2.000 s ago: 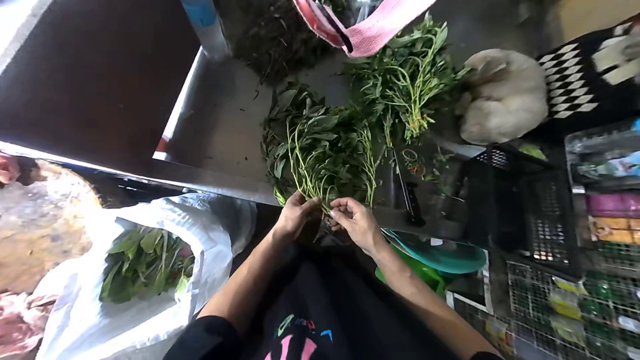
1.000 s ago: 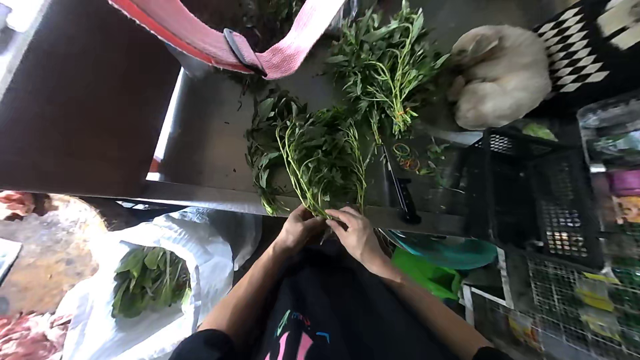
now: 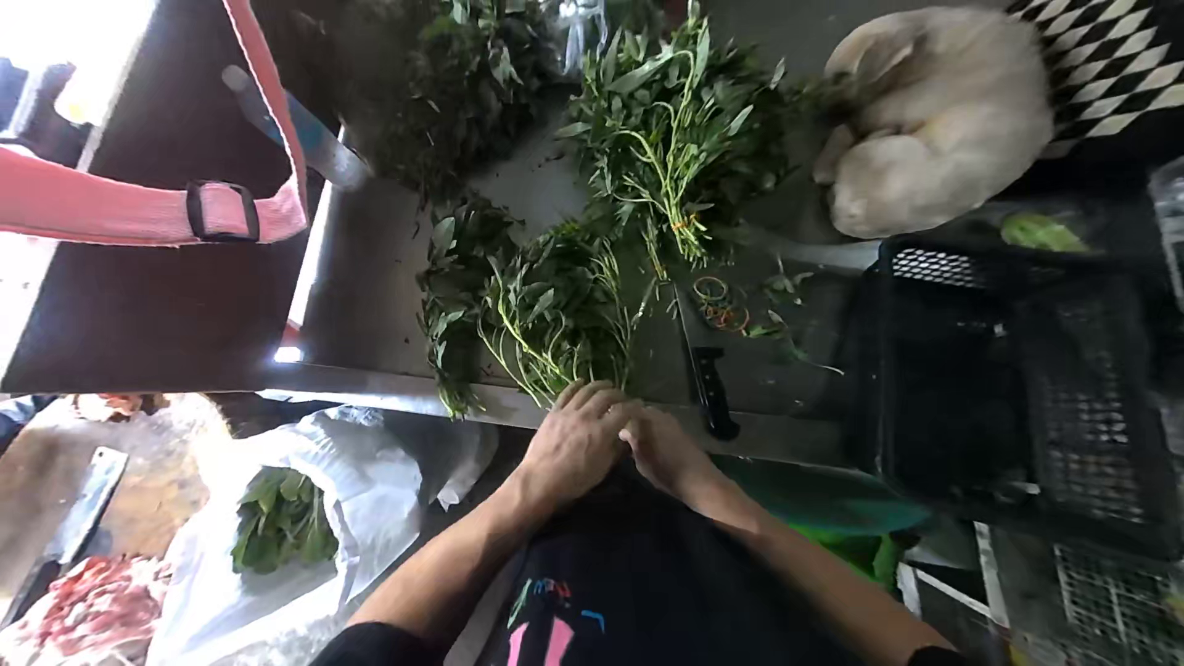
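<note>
My left hand (image 3: pixel 575 439) and my right hand (image 3: pixel 668 450) meet at the table's near edge, around the stem ends of a bunch of leafy greens (image 3: pixel 555 310). The left fingers are closed over the stems; the right fingers touch beside them, their tips partly hidden. Beyond lies a bunch of greens (image 3: pixel 671 148) tied with an orange rubber band (image 3: pixel 684 223). To the right are a black-handled knife (image 3: pixel 710 393) and loose rubber bands (image 3: pixel 726 310). A darker heap of greens (image 3: pixel 444 102) lies at the back left.
A curled-up pale cat (image 3: pixel 943 120) lies at the back right, behind black plastic crates (image 3: pixel 999 370). At lower left stand a white plastic bag (image 3: pixel 370 490) of leaves and a chopping board (image 3: pixel 176 462) with a cleaver (image 3: pixel 88 509) and raw meat (image 3: pixel 97 601). A pink strap (image 3: pixel 111 199) hangs at upper left.
My left hand has come over the stem ends, where both hands earlier pinched them with fingertips. The pink strap has swung to the left.
</note>
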